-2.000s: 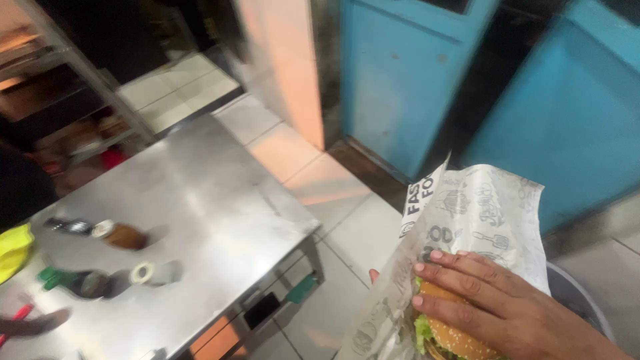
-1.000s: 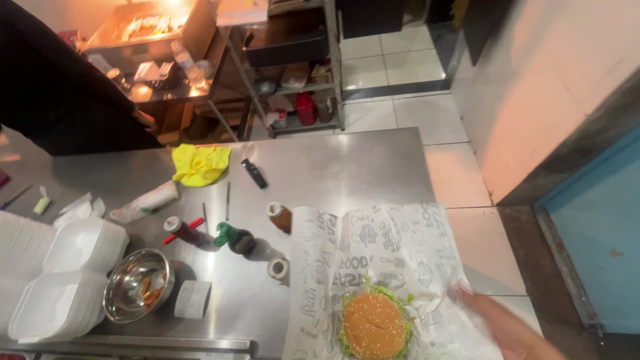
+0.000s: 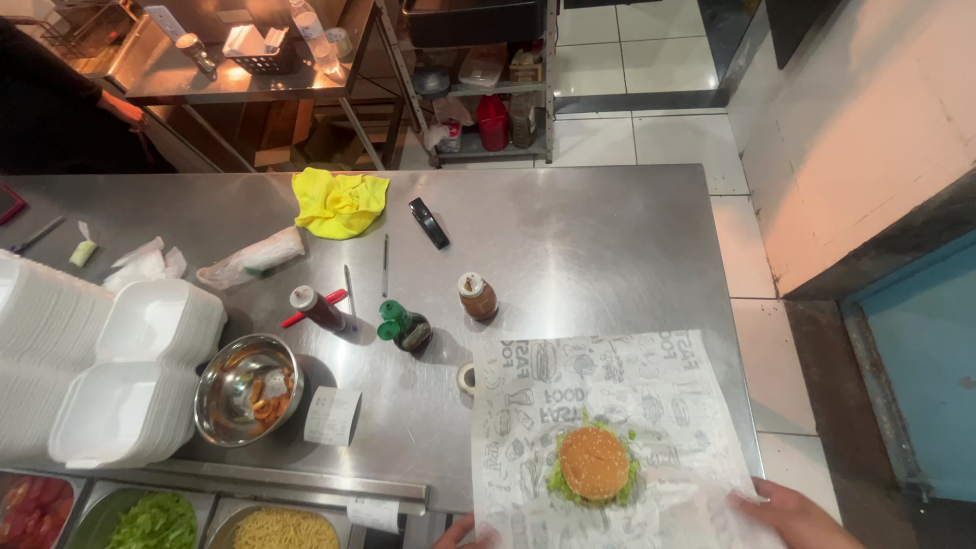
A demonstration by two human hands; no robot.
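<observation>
A burger in a sesame-seed bun [image 3: 594, 463], lettuce showing at its edges, sits on a printed sheet of wrapping paper [image 3: 587, 374] over the steel table's near right part. My right hand [image 3: 789, 515] grips the sheet's right edge. At the sheet's lower left edge, my left hand [image 3: 463, 534] shows only in part, its fingers touching the paper; its grip is unclear. Left of and behind the sheet stand a brown sauce bottle [image 3: 478, 296], a green-capped bottle [image 3: 404, 326] and a dark red sauce bottle [image 3: 318, 308]. A roll of tape [image 3: 466, 378] lies partly beneath the paper.
Stacked white foam boxes [image 3: 122, 412] and a steel bowl with food scraps [image 3: 248, 390] stand left. Near them lies a paper slip [image 3: 332, 415]. Trays of lettuce [image 3: 156, 522] and shredded cheese [image 3: 284, 530] line the near edge. A yellow cloth [image 3: 340, 203] and black stapler [image 3: 429, 223] lie farther back. A person's arm [image 3: 118, 110] shows upper left.
Two seconds ago my right hand lay on the burger, held in the paper away from the table. Now the sheet is spread over the table and that hand is at its right edge. The view has swung left.
</observation>
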